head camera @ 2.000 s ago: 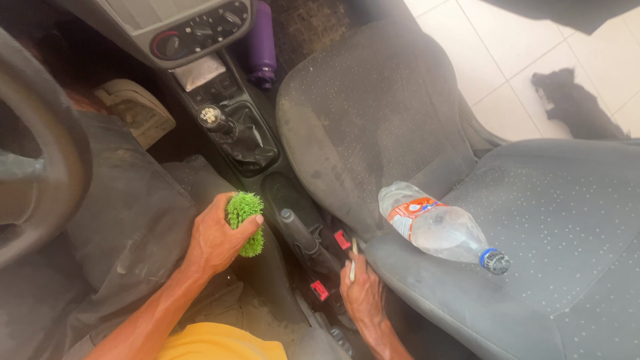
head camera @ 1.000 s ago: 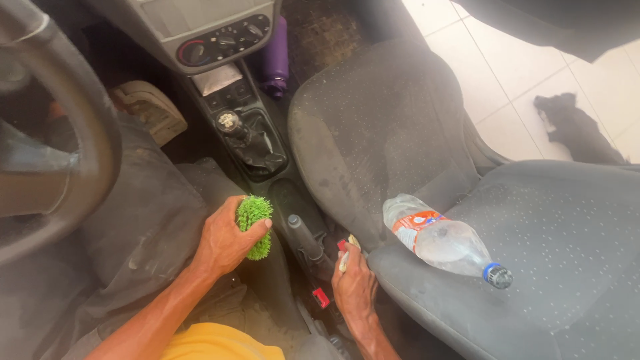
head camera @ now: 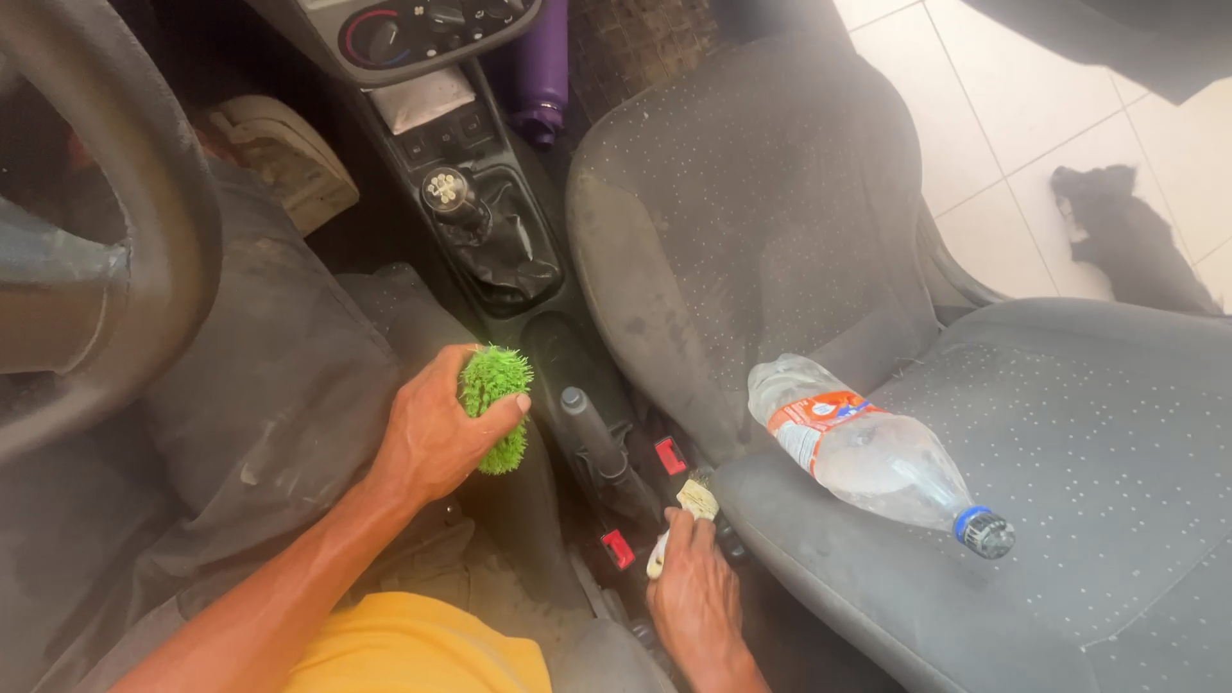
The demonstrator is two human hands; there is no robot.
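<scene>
My left hand (head camera: 438, 423) is closed around a green scrub brush or sponge with bristly tufts (head camera: 497, 409), over the edge of the driver's seat and left of the handbrake lever (head camera: 594, 433). In my right hand (head camera: 695, 587) is a small brush with a pale handle (head camera: 698, 500), its tip at the side of the passenger seat (head camera: 751, 221) beside a red seat-belt buckle (head camera: 671, 456). A second red buckle (head camera: 617, 550) lies left of that hand. A clear plastic bottle with an orange label and dark cap (head camera: 895, 462) lies on the passenger seat.
The steering wheel (head camera: 168, 221) is at the left. Ahead of the handbrake stands the gear lever (head camera: 449, 192), below the heater controls (head camera: 423, 34). A purple bottle (head camera: 542, 72) lies in the passenger footwell. Outside, a dark-furred animal (head camera: 1131, 231) lies on the tiled floor.
My right hand has shifted slightly, and the brush head now shows beyond its fingers. My left hand keeps hold of the green scrubber.
</scene>
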